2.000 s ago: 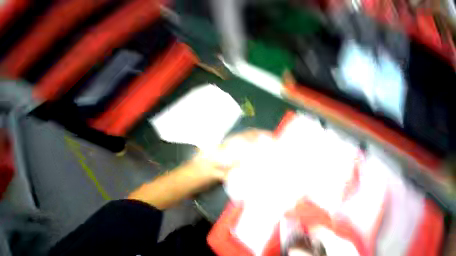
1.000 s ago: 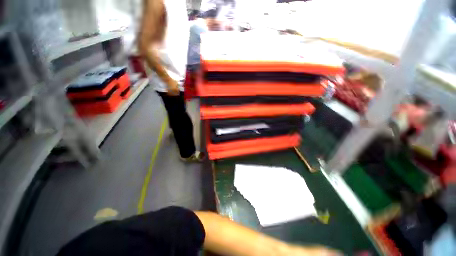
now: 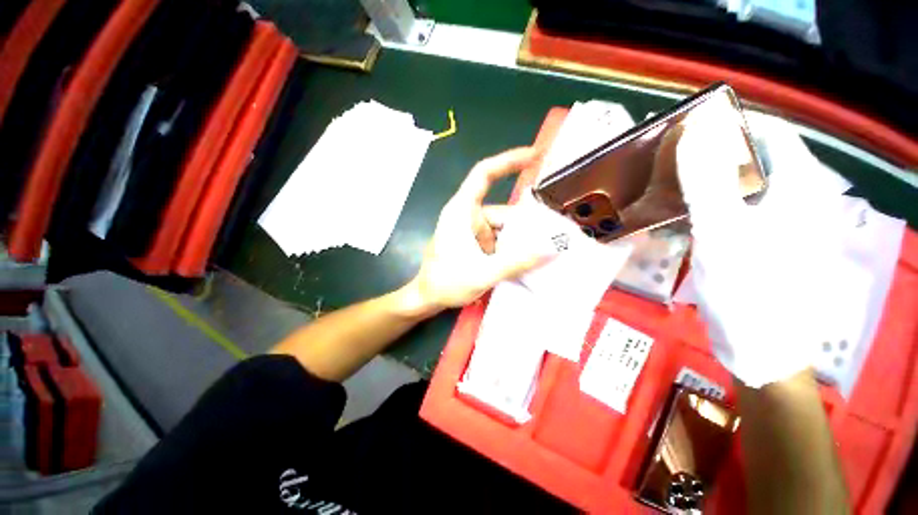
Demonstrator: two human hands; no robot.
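Observation:
A shiny copper-gold phone [image 3: 644,166] is held tilted above the red tray [image 3: 574,422], its camera lenses at the lower left end. My gloved right hand [image 3: 750,241] grips its upper right end. My bare left hand [image 3: 478,236] holds a white sleeve [image 3: 564,287] by its top, at the phone's camera end. The sleeve hangs down over the tray. How far the phone is inside the sleeve I cannot tell. Another copper-gold phone [image 3: 690,448] lies in a front pocket, beside a white label [image 3: 616,364]. Filled white sleeves [image 3: 503,357] lie in other pockets.
A fanned stack of white sleeves [image 3: 352,181] lies on the dark green bench [image 3: 443,86], with a yellow strip [image 3: 445,125] beside it. Stacked red and black trays [image 3: 216,151] stand at the left. A red and black tray row [image 3: 695,86] runs behind the bench.
The view has swung back from the aisle and tray stack to the red tray. Both hands are now in view, with a phone in the right and a sleeve in the left.

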